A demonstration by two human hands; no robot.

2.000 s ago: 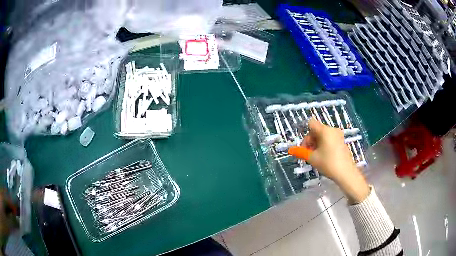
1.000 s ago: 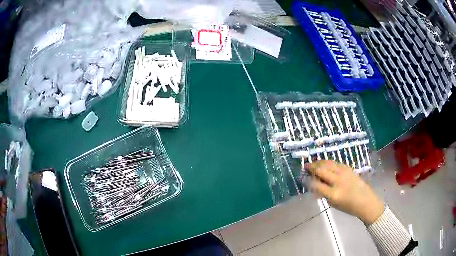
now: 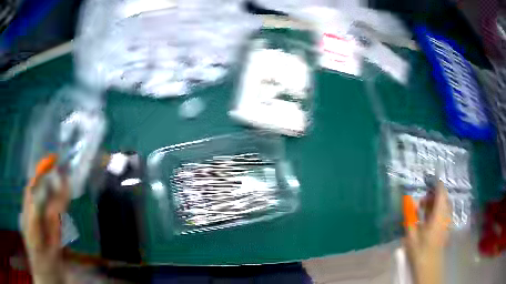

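Note:
The whole view is motion-blurred. My right hand (image 3: 430, 227), with an orange finger cot, is over the near part of the clear blister tray (image 3: 460, 158) at the right, which holds rows of white-ended metal rods. My left hand (image 3: 45, 219), also with an orange finger cot, is at the far left, by the near end of the frosted tub (image 3: 80, 130) with white parts. Blur hides whether either hand holds anything. The clear box of metal rods (image 3: 227, 191) lies between the hands.
A black smartphone (image 3: 119, 216) lies between my left hand and the rod box. The box of white strips (image 3: 274, 91), a label card (image 3: 339, 52) and the large bag of white caps (image 3: 161, 52) are at the back. A loose white piece (image 3: 192, 107) lies before the bag. A blue tray (image 3: 458, 89) is at upper right.
The view has swung left, so the bench things appear further right. My left hand has come into view. My right hand is still at the blister tray, its orange finger cot visible again.

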